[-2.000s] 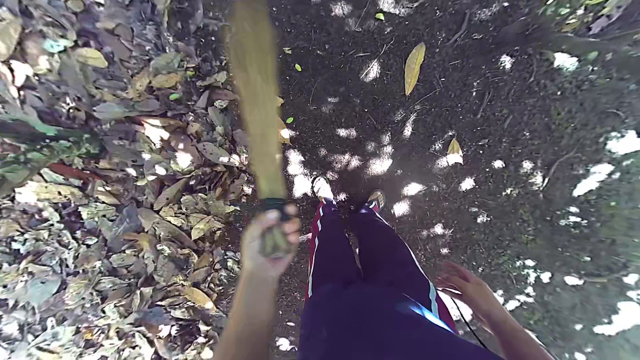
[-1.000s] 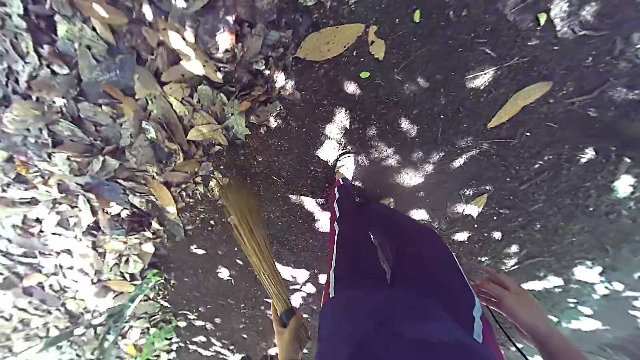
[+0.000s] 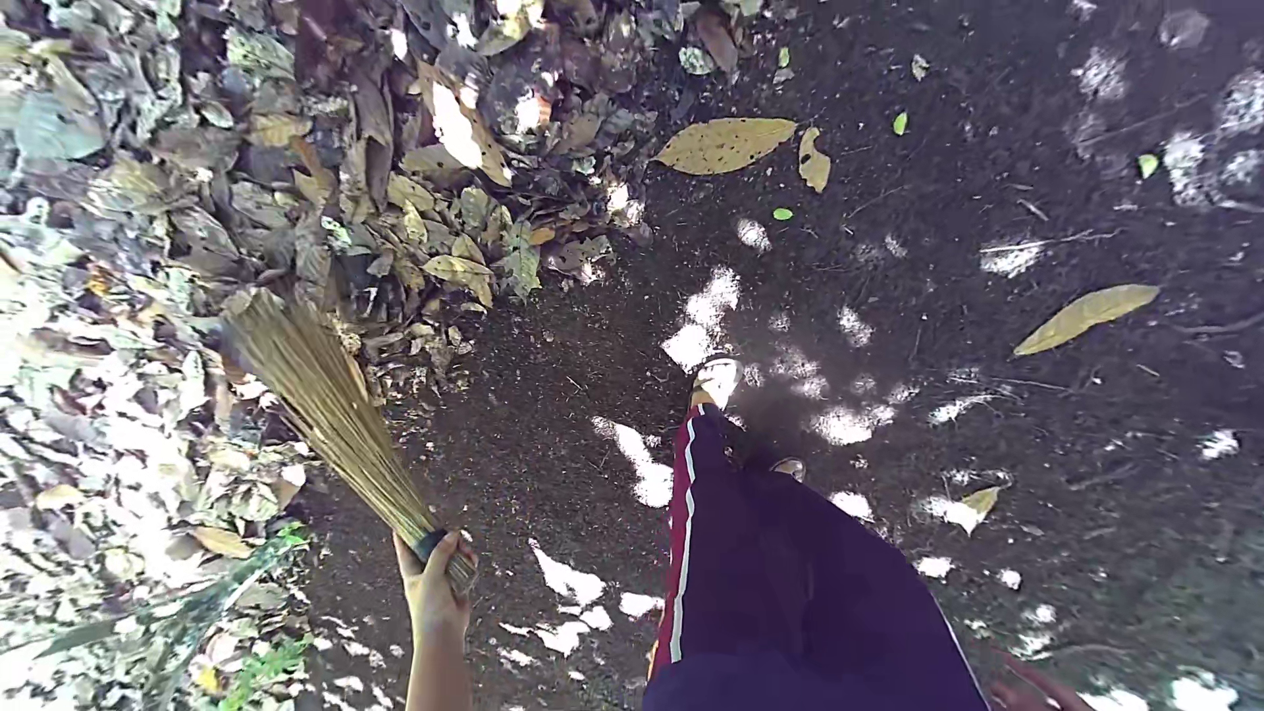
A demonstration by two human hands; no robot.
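My left hand (image 3: 434,583) grips a stick broom (image 3: 331,415) near its bound end, at a dark band. The broom's bristles fan out to the upper left, and their tips are over the edge of a thick layer of dry leaves (image 3: 326,178). At the lower right edge, beside my trouser leg, my right hand (image 3: 1032,686) is blurred and mostly cut off; whether it is open cannot be told. Dark bare soil (image 3: 553,395) lies between the broom and my legs.
My foot (image 3: 718,380) in light footwear stands on the soil, the other partly hidden. A large yellow leaf (image 3: 726,146) and another leaf (image 3: 1086,318) lie on the dirt. Green plants (image 3: 262,671) grow at the lower left.
The broom, upright in view two seconds ago, now slants to the upper left over the leaf edge. My right hand has dropped towards the lower edge. The view has shifted.
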